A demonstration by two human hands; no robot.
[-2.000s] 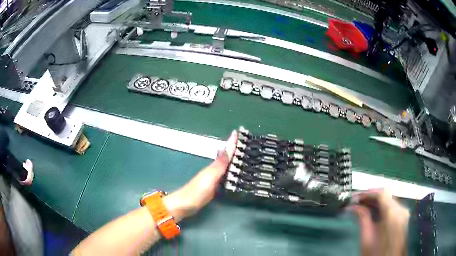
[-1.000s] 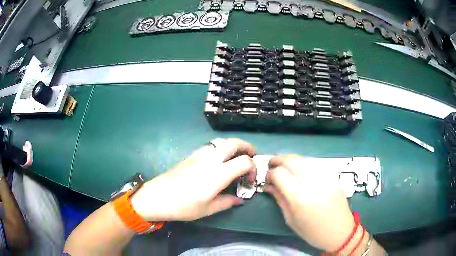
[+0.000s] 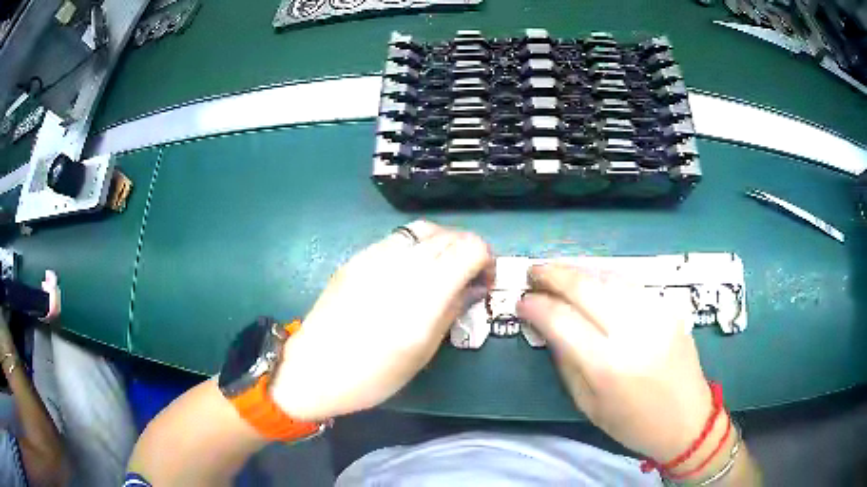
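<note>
A silver carrier plate (image 3: 718,276) lies flat on the green bench in front of me, its scalloped edge towards me. My left hand (image 3: 394,304) is at its left end, fingertips bent down at the first nest. My right hand (image 3: 608,333) lies over its middle, thumb and fingertips close together beside that nest. The fingers hide most of the plate's left half, and whether they pinch a small part cannot be seen. Small dark toothed pieces show on the edge between the hands. The block of stacked carriers (image 3: 542,114) stands behind the hands.
Tweezers (image 3: 797,214) lie at the right. A ring-faced carrier (image 3: 371,8) is cut off by the top edge. A white machine plate with a black knob (image 3: 67,175) is at the left. A white rail (image 3: 247,114) crosses behind. Another person's hand (image 3: 49,295) shows at far left.
The stack was held by both hands, then stood on the bench while both hands moved to the single carrier plate. Since then the view has shifted; the hands remain at the plate's left part.
</note>
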